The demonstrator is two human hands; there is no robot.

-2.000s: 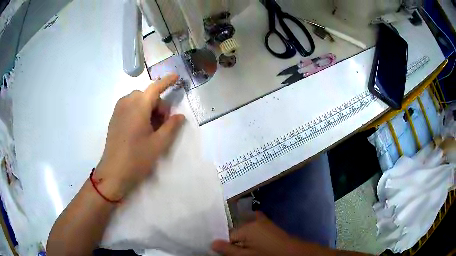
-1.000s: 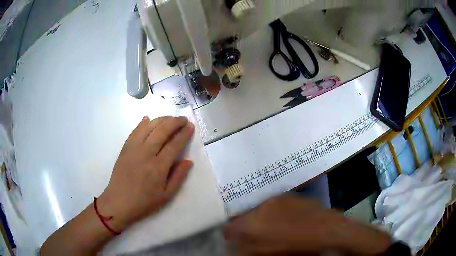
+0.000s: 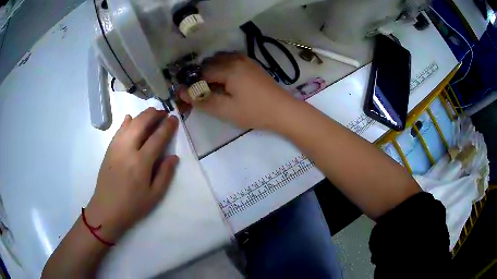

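Observation:
A white fabric piece [image 3: 180, 212] lies flat on the white table and hangs over its front edge. My left hand [image 3: 133, 163] lies flat on the fabric, fingertips close to the presser foot [image 3: 168, 102] of the sewing machine [image 3: 128, 49]. My right hand [image 3: 234, 90] is at the right side of the needle area, beside the cream knob [image 3: 198, 90]. Its fingertips are partly hidden behind the knob, so I cannot tell what they touch. The needle plate is covered by the fabric and hands.
Black shears [image 3: 272, 54], partly behind my right hand, pink-handled snips [image 3: 309, 87], mostly covered, and a white stick [image 3: 338, 56] lie on the machine bed. A black phone [image 3: 388, 82] and printed ruler [image 3: 267, 185] are nearer the edge. A yellow-railed cart [image 3: 430, 136] holds white cloth at right.
My right hand has come up from the table's front edge to the needle area. My left hand stays flat on the fabric, which now reaches under the presser foot. The view has shifted.

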